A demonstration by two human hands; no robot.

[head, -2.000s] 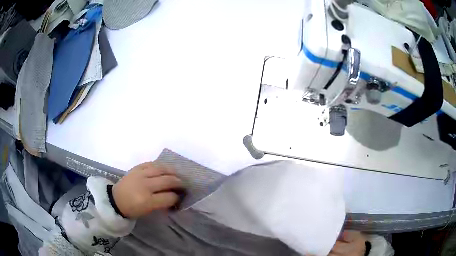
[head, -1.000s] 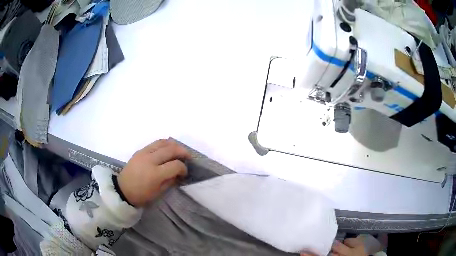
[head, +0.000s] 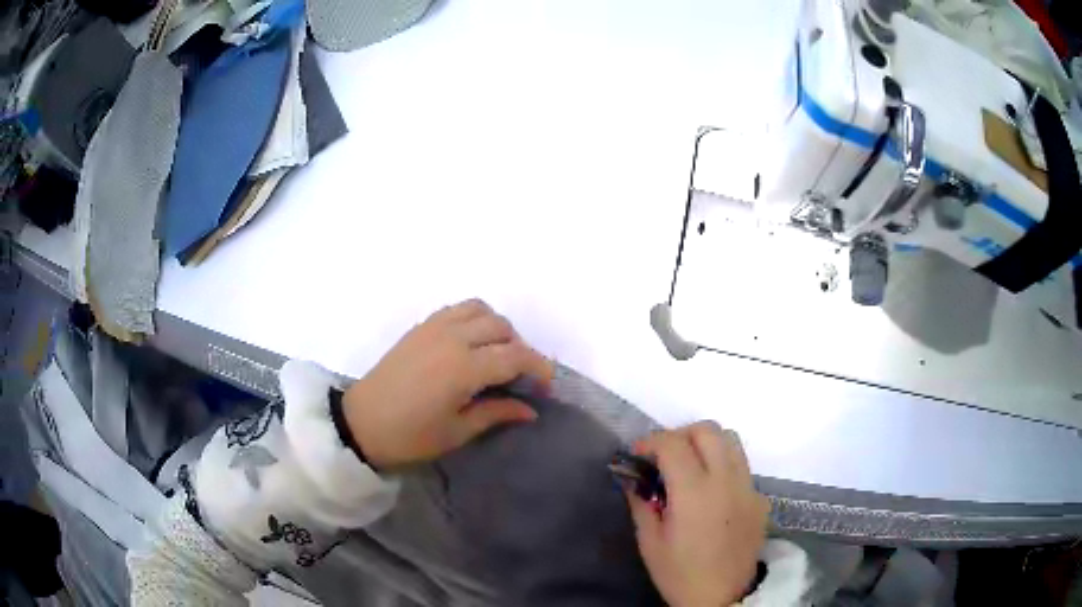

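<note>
A dark grey pocket bag (head: 540, 498) lies over the grey ribbed garment panel (head: 599, 401), across the table's front edge and down toward my lap. My left hand (head: 457, 385) rests on the upper left of the fabric, fingers curled, thumb and fingertips pinching its edge. My right hand (head: 706, 510) is at the fabric's right side, with small dark thread snips (head: 637, 474) in it, blades pointing left and a reddish bit showing. Whether it also grips the fabric cannot be told.
The white sewing machine head (head: 848, 131) stands at the upper right, its needle plate (head: 759, 279) below it. Blue cut pieces (head: 231, 136) and a long light grey piece (head: 133, 196) lie at the left. A grey rounded piece (head: 368, 18) is at the top.
The pale curved face of the fabric no longer shows; the dark grey face lies up instead. My right hand has moved up and left onto the fabric, and the snips now show. The view has shifted.
</note>
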